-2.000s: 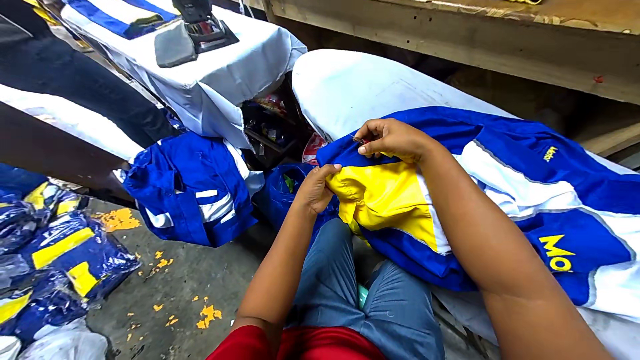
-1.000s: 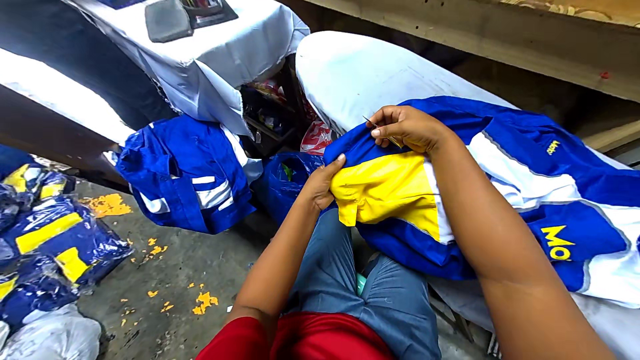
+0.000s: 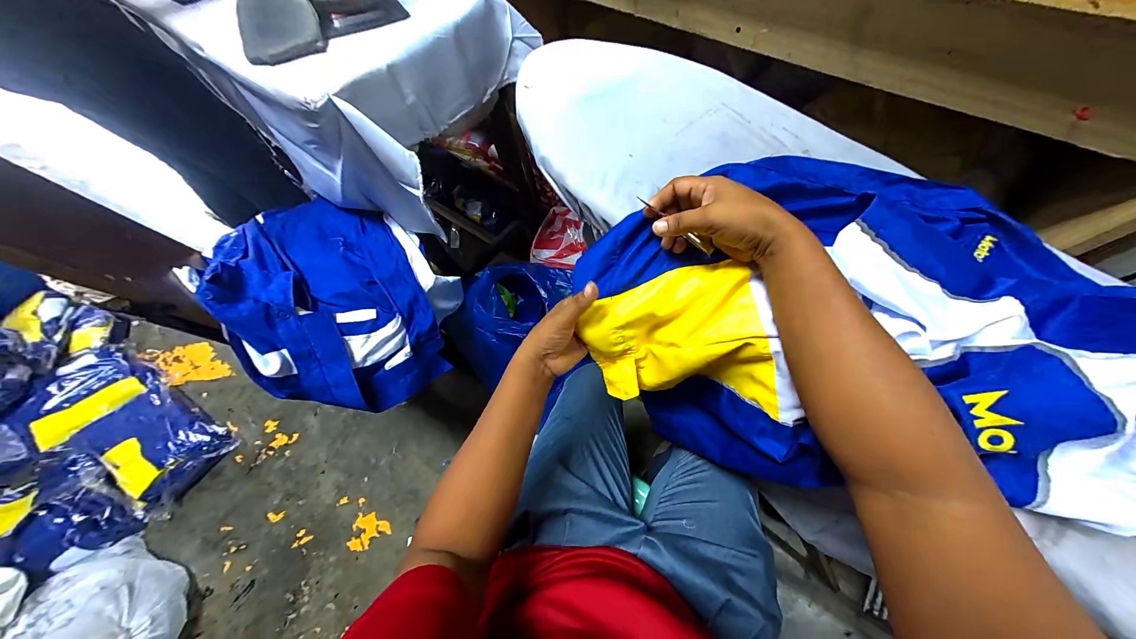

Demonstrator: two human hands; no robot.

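Observation:
A blue, white and yellow garment (image 3: pixel 905 293) with yellow lettering lies over a white-covered ironing board (image 3: pixel 648 106). My left hand (image 3: pixel 564 333) grips the edge of its yellow and blue part, with the thumb on top. Just above the yellow panel, my right hand (image 3: pixel 719 217) holds a small, thin metal tool (image 3: pixel 652 207), whose pointed tip sticks out past the fingers. Most of that tool is hidden in my fingers, so its kind cannot be told.
A pile of folded blue and white garments (image 3: pixel 328 302) hangs at a white-draped table (image 3: pixel 390 80). A blue plastic bag (image 3: pixel 510 302) stands between pile and board. Plastic-wrapped garments (image 3: pixel 115 426) lie on the floor at left. A wooden shelf (image 3: pixel 887 62) runs behind the board.
My right hand has risen a little off the cloth, and the thin tool's tip shows more plainly. My left hand keeps its hold by the yellow part.

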